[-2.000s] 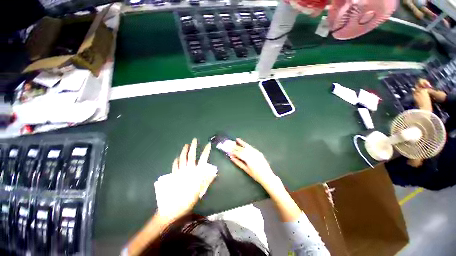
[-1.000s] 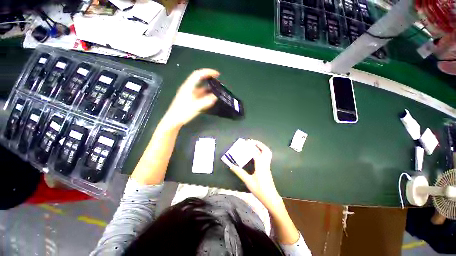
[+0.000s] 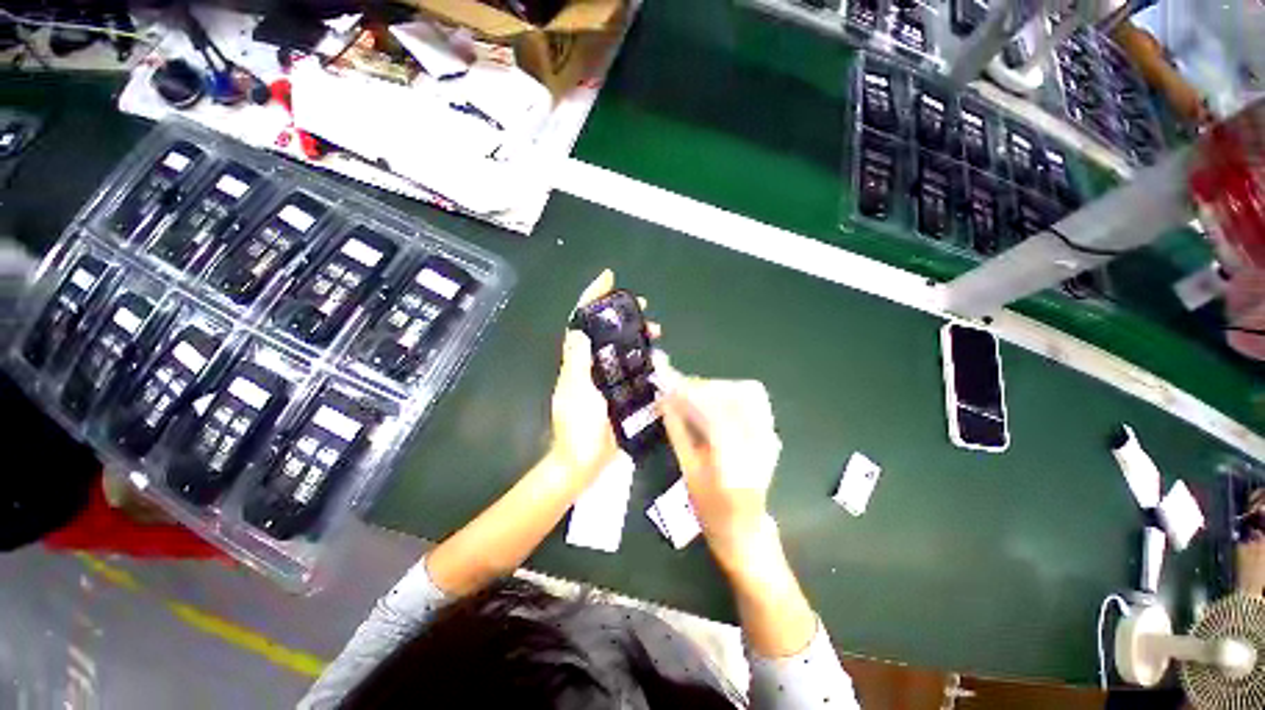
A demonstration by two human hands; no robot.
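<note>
My left hand (image 3: 583,402) holds a black feature phone (image 3: 616,364) upright in the palm, above the bench. A small white label shows near its lower end; the keypad is not clear. My right hand (image 3: 731,447) has its fingertips at the phone's lower right edge. Whether they hold a small piece is hidden. A white rectangle (image 3: 599,508) lies on the bench below the hands. Another white piece with dark stripes (image 3: 674,515) lies beside it, partly under my right hand. A smaller white piece (image 3: 857,483) lies to the right.
A filled blister tray (image 3: 493,284) lies tilted at the left. A pale-rimmed smartphone (image 3: 975,386) lies near the metal post (image 3: 1034,257). White pieces (image 3: 1181,515) and a small fan (image 3: 1221,657) are at right. Papers (image 3: 458,132) are at back left, another tray (image 3: 863,139) beyond the rail.
My left hand has brought the phone in front of me and turned it. My right hand has let go of the striped white piece and moved up to the phone. The view has shifted.
</note>
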